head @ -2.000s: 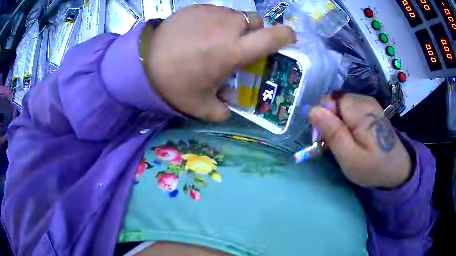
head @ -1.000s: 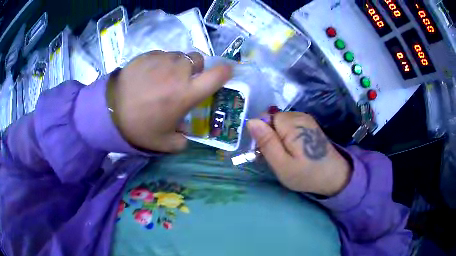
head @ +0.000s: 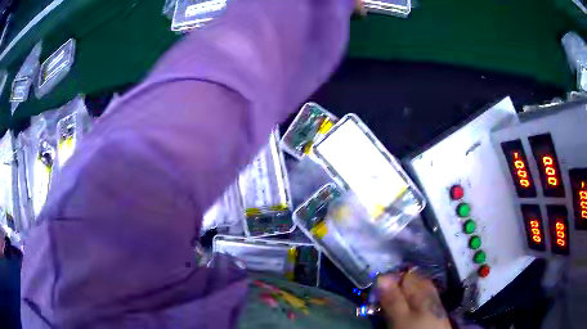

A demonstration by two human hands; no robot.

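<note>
My left sleeve reaches up across the view to the green belt. Only a sliver of my left hand (head: pixel 360 8) shows at the top edge, beside a clear-rimmed power bank unit (head: pixel 389 5); whether it grips the unit is hidden. My right hand (head: pixel 412 301), blurred and cut off by the bottom edge, pinches the test lead plugs (head: pixel 365 311), which show silvery with blue glints. They lie just below the nearest bagged power bank unit; I cannot tell whether they touch it. More open units with silver-white cells (head: pixel 363 160), green boards and yellow tape lie loosely before me.
The white tester (head: pixel 447 160) with red digital readouts and red and green round dots stands at right. The green conveyor belt (head: pixel 450 38) runs across the far side, with more units (head: pixel 55 67) at its left. Bagged units (head: pixel 67 138) stand in a row at left.
The unit held in my left hand has left the space over my lap, and my left arm has swung up and forward. My right hand has dropped towards the bottom edge. The view has tilted up.
</note>
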